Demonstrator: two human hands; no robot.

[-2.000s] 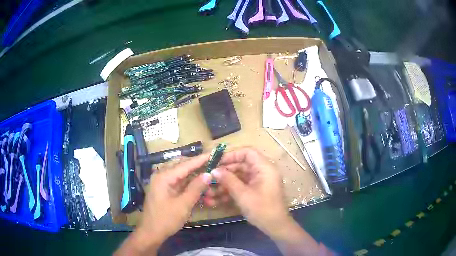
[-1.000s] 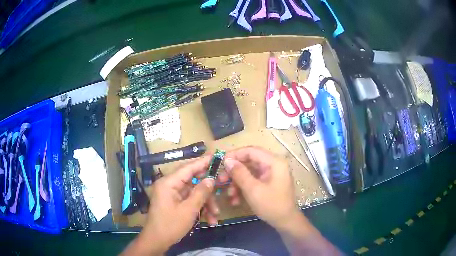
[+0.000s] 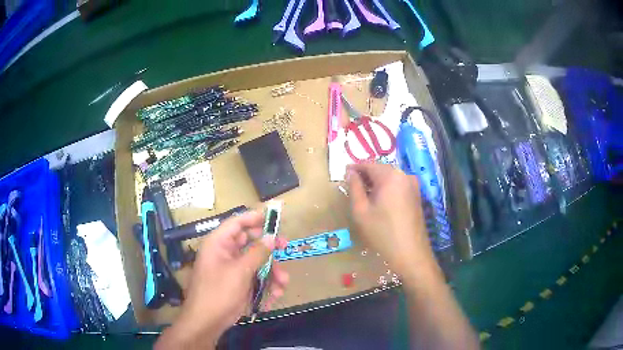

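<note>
My left hand [image 3: 236, 263] holds a narrow green-black circuit board [image 3: 272, 222] upright between thumb and fingers. A thin dark part of it hangs below the fingers. My right hand [image 3: 386, 212] is over the right half of the tray, below the red-handled scissors [image 3: 369, 139], thumb and fingertips close together. It is slightly blurred, and whether it grips the thin pale tool end at its fingertips cannot be told. A light-blue housing half-shell [image 3: 317, 245] lies on the tray floor between the hands, its left end beside the left fingers.
The cardboard tray [image 3: 273, 63] also holds a board pile [image 3: 191, 123], a black block [image 3: 269, 165], black-and-blue pen units [image 3: 149, 253], a pink knife [image 3: 334, 113], a blue electric screwdriver [image 3: 418, 160] and a red piece [image 3: 348, 279]. A blue bin [image 3: 58, 273] stands left.
My right hand has left the board and moved right and up towards the scissors. My left hand alone holds the board. The light-blue half-shell now shows on the tray floor. The view has shifted.
</note>
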